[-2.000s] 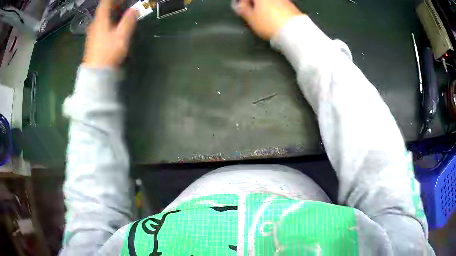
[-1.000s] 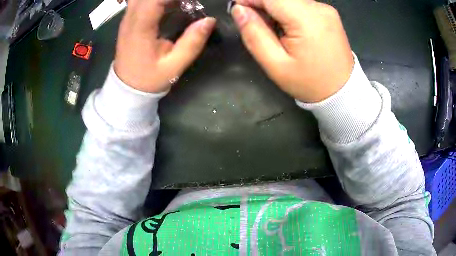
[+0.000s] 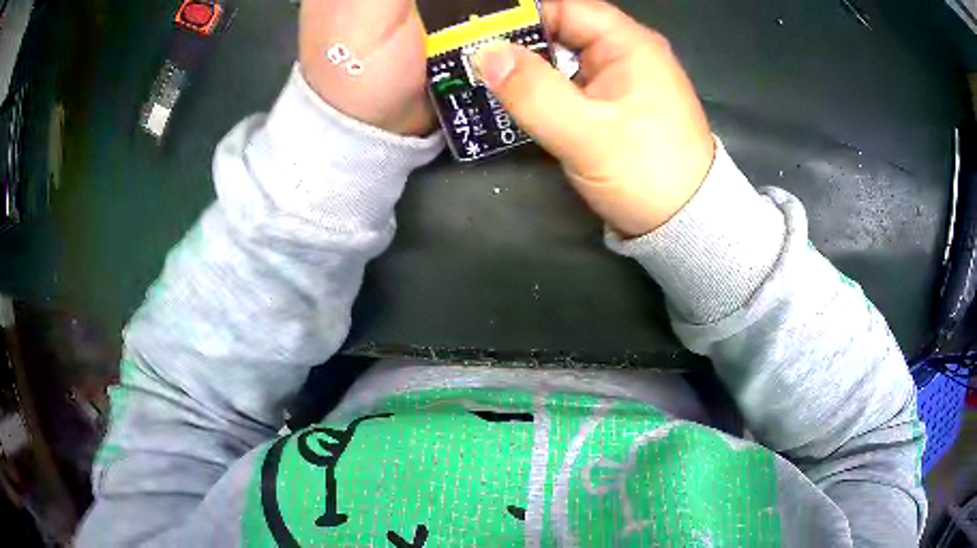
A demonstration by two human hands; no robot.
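Note:
A small keypad phone body (image 3: 484,24) is held up above the mat at the top centre. It has a yellow band below a dark screen area cut off by the top edge, and a black key area with white digits. My right hand (image 3: 616,112) holds it from the right, thumb pressed on the centre of the keys. My left hand (image 3: 370,64) is behind the phone's left side; its fingers are hidden or out of frame, with something small and whitish at its wrist.
A back housing with a red-orange square (image 3: 199,15) and a silver-white label area lies at the upper left of the dark green mat (image 3: 514,278). A black-handled tool (image 3: 957,268) lies at the right edge. A blue basket (image 3: 941,412) is below it.
The phone has come into view between my hands, its keypad side facing me. My left hand has turned and moved toward it. My right thumb now rests on the keys.

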